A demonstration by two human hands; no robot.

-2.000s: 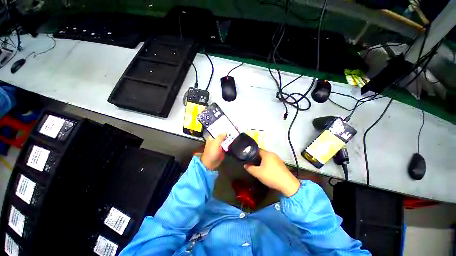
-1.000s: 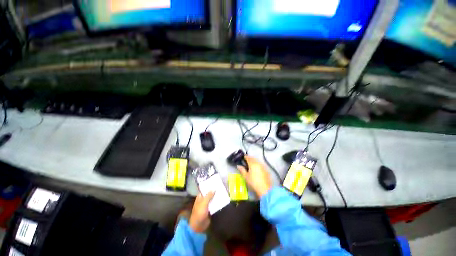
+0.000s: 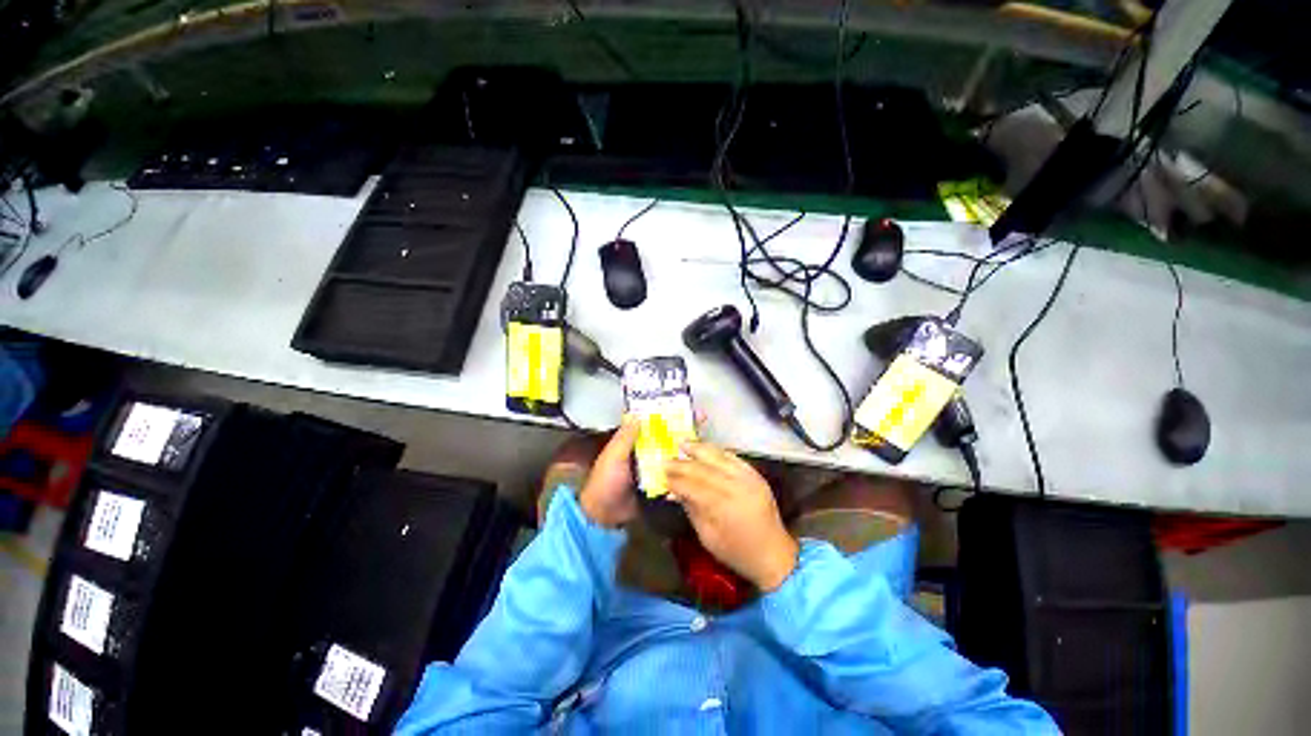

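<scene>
A phone unit (image 3: 657,385) with a speckled top end is held between my hands at the bench's front edge. A yellow card (image 3: 661,440) covers its lower part. My left hand (image 3: 614,475) grips the phone's left side. My right hand (image 3: 730,506) has its fingers on the yellow card and the phone's lower right side. The barcode scanner (image 3: 751,367) lies on the bench right of the phone. Another phone with a yellow card (image 3: 535,362) lies to the left, with a cable at its top. A third (image 3: 917,391) lies tilted to the right, also cabled.
A slotted black tray (image 3: 417,259) lies on the bench at left. Mice (image 3: 623,273) and loose cables (image 3: 795,281) lie behind the phones. Stacked trays with white-labelled phones (image 3: 114,523) stand at lower left. More black trays (image 3: 1100,618) stand at lower right.
The scanner has left my right hand and lies on the bench. The yellow card from the bench is now over the held phone's white label. Both hands are now on the phone.
</scene>
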